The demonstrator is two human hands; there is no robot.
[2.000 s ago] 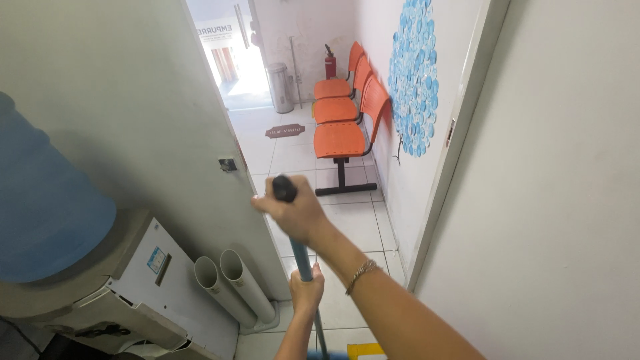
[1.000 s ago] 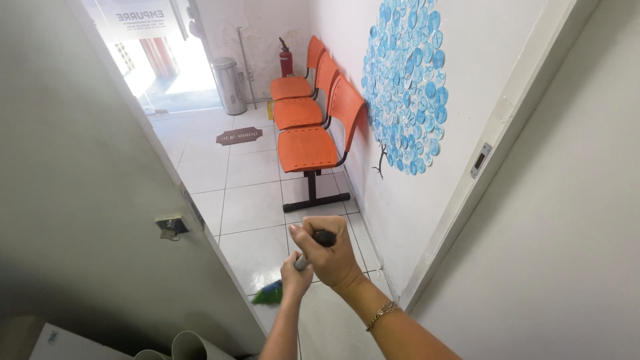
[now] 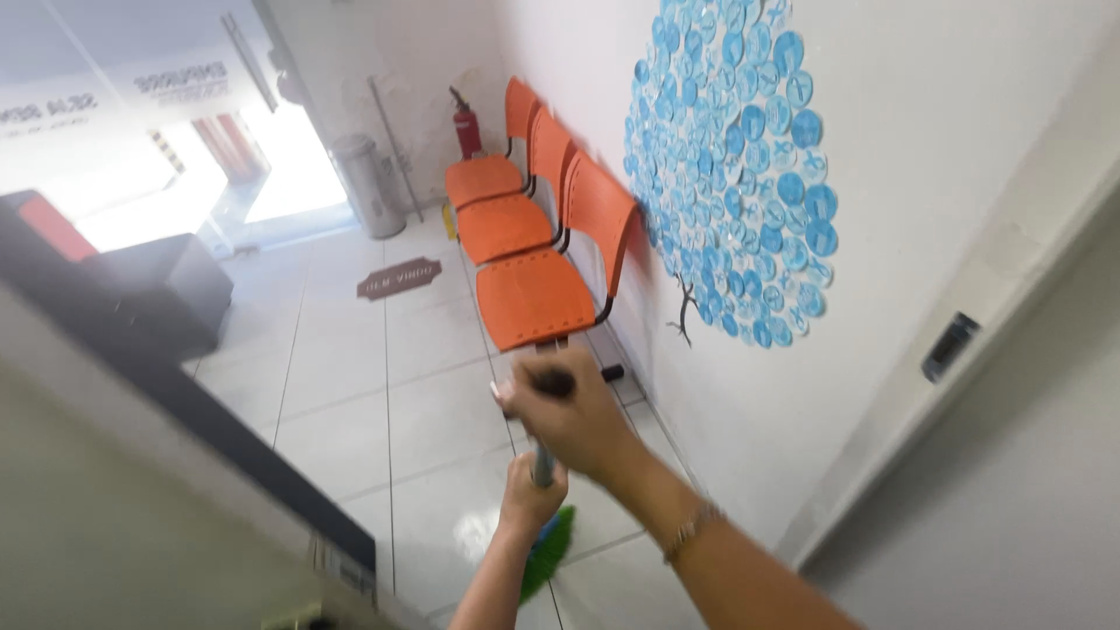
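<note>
A broom stands in front of me, its pole (image 3: 543, 465) seen nearly end-on and its green bristles (image 3: 551, 553) low over the white tiled floor. My right hand (image 3: 569, 407), with a bracelet at the wrist, is closed around the dark top end of the pole. Lower on the same pole, my left hand (image 3: 532, 497) grips it just above the bristles as seen from here. The left hand and forearm hide part of the broom head.
Linked orange chairs (image 3: 535, 297) line the right wall beyond the doorway. Behind them are a red fire extinguisher (image 3: 466, 127) and a metal bin (image 3: 369, 185). A brown mat (image 3: 399, 278) lies on the tiles. A dark sofa (image 3: 162, 293) is at left; the door frame (image 3: 954, 346) is at right.
The view has moved towards the doorway, so the sofa now shows at left. The water dispenser and the pale tubes seen earlier are out of view. Both hands keep hold of the broom.
</note>
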